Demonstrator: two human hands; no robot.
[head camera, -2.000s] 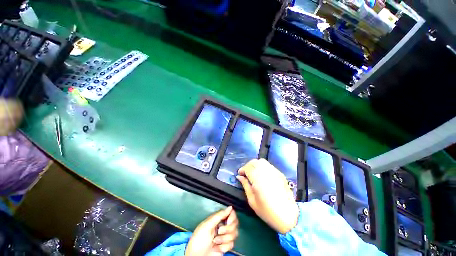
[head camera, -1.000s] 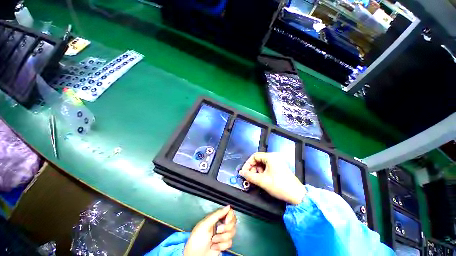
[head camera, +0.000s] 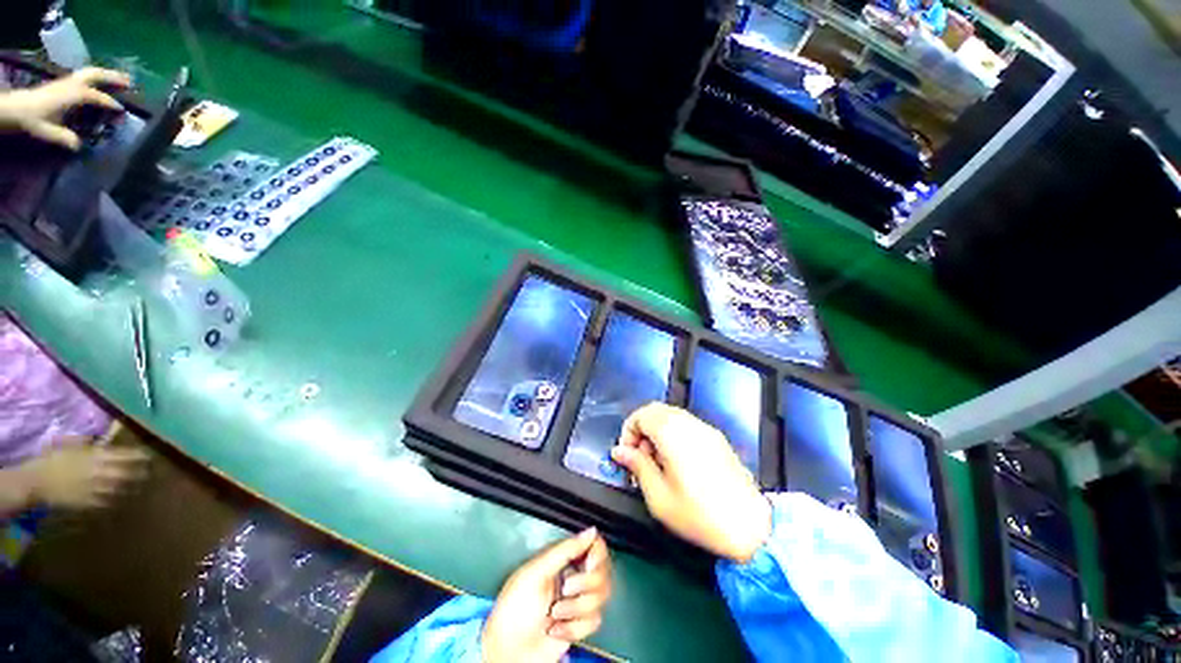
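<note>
A black foam tray (head camera: 497, 447) with five slots lies on stacked trays and holds shiny blue-grey phone back covers. My right hand (head camera: 686, 477) is over the second slot from the left, its pinched fingertips at the camera corner of the second cover (head camera: 624, 376). The fingers hide part of that corner; whether they pinch a small part cannot be told. The leftmost cover (head camera: 531, 350) shows its camera circles. My left hand (head camera: 557, 602) is in front of the tray's near edge, fingers curled and thumb up; nothing can be made out in it.
A black tray with bagged lens parts (head camera: 754, 279) lies behind. Lens sticker sheets (head camera: 292, 194), a clear bag (head camera: 207, 311) and tweezers (head camera: 140, 352) lie left. A neighbour's hands (head camera: 65, 104) are at the left edge. A white post (head camera: 1075, 369) and another tray (head camera: 1030, 570) are right.
My right hand has shifted slightly, staying at the second cover's camera corner. My left hand has hardly moved. The neighbour's hands have come into view at the left.
</note>
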